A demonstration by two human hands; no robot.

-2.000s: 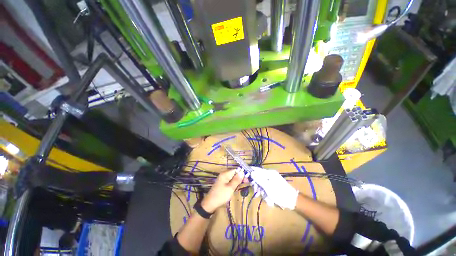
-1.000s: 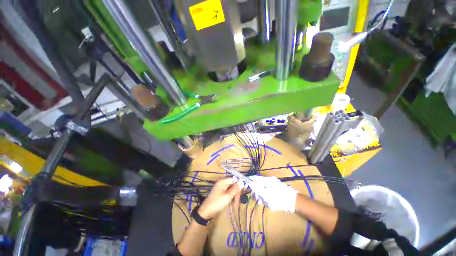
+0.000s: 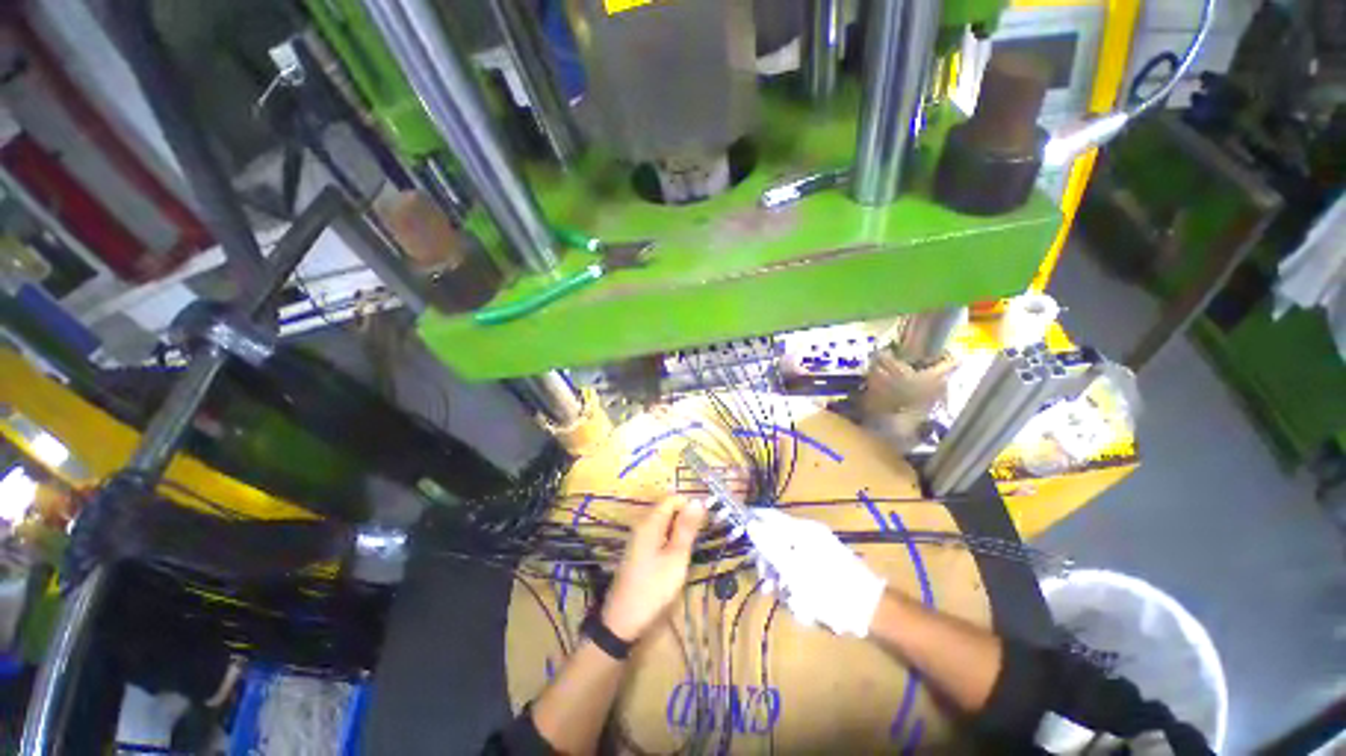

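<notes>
A short silver metal strip (image 3: 715,485) slants over the cardboard cover (image 3: 864,679), its lower end between my hands. My left hand (image 3: 650,569), bare with a black wristband, has its fingertips together at the strip's left side, at the cable ends; what the fingertips pinch is too small to tell. My right hand (image 3: 812,573), in a white glove, is closed on the strip's lower end. Thin black cables (image 3: 591,539) lie across the cardboard under and around both hands, with more running down below them.
The green platen (image 3: 753,303) stands above my hands, with green-handled cutters (image 3: 546,299) and a small silver tool (image 3: 805,189) on it. The lower mould (image 3: 723,362) shows beneath. Square metal tubes (image 3: 986,421) and a white bucket (image 3: 1137,650) are right; a blue crate (image 3: 295,712) is lower left.
The view has shifted, and more of the lower mould shows under the platen. My left fingertips have moved slightly along the strip. My right hand keeps its hold.
</notes>
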